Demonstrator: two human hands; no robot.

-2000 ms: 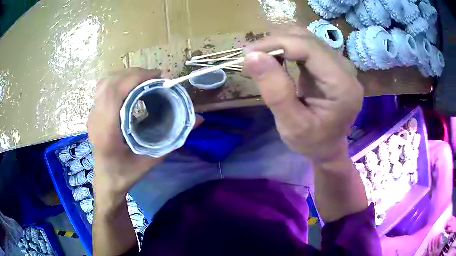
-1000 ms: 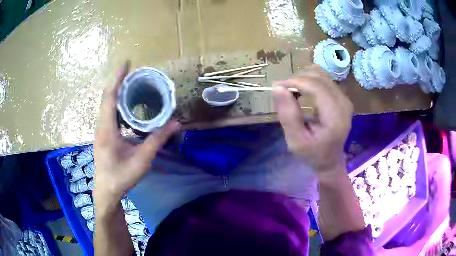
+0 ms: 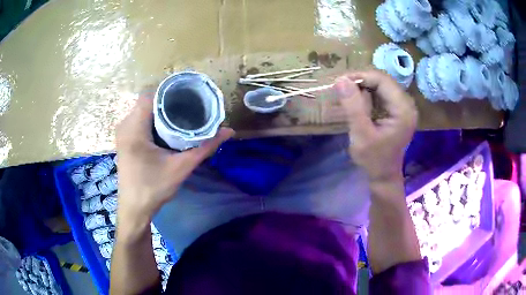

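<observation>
My left hand holds a grey-white tubular body from below and its left side, with the wide open mouth facing up toward me. My right hand pinches a cotton swab between thumb and index finger. The swab's whitish tip is in the small translucent glue cup. Several spare swabs lie just behind the cup on a stained cardboard pad.
Grey-white ring parts are heaped at the bench's back right; one ring part lies nearest the pad. A blue crate with ridged pieces is at lower left. A second crate, purple under glare, is at lower right. The bench is brown and shiny.
The swab tip has gone from the tubular body's rim to the glue cup. The left hand and body have shifted slightly right since one second ago; the view has shifted too.
</observation>
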